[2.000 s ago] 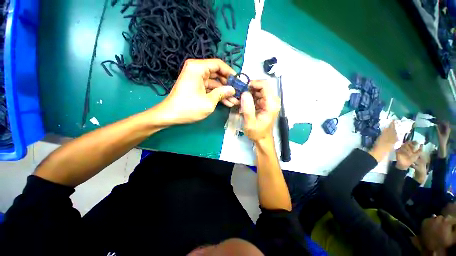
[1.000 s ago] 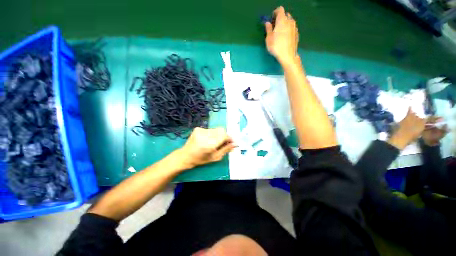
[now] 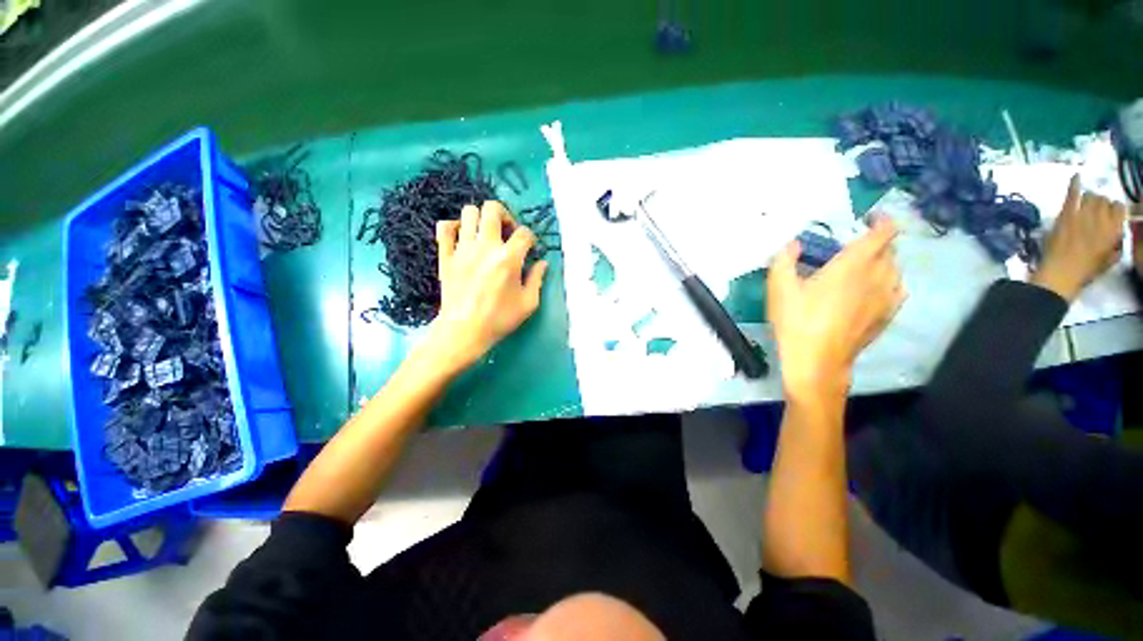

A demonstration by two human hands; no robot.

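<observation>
My left hand (image 3: 486, 278) reaches down onto the tangled heap of black shackles (image 3: 420, 232), fingers spread and bent. Whether it grips one is hidden. My right hand (image 3: 834, 301) is over the white sheet (image 3: 702, 188) at the right, with a small dark-blue body (image 3: 817, 247) between thumb and fingers. Whether a loop is on it is unclear. A hammer (image 3: 697, 288) lies on the sheet between my hands, its dark head up and left, its black grip down and right. A dark unit (image 3: 673, 36) sits on the far dark green strip.
A blue bin (image 3: 266, 363) full of dark bodies stands at left. A small bunch of loops (image 3: 287, 207) lies beside it. A pile of dark units (image 3: 934, 169) lies at right. A neighbour's hand (image 3: 1080, 235) and dark sleeve are at far right. Torn holes show green bench.
My right hand has come back from the far strip to the sheet and holds a body. My left hand has moved from the sheet's edge onto the shackle heap. The view has shifted, showing more bin.
</observation>
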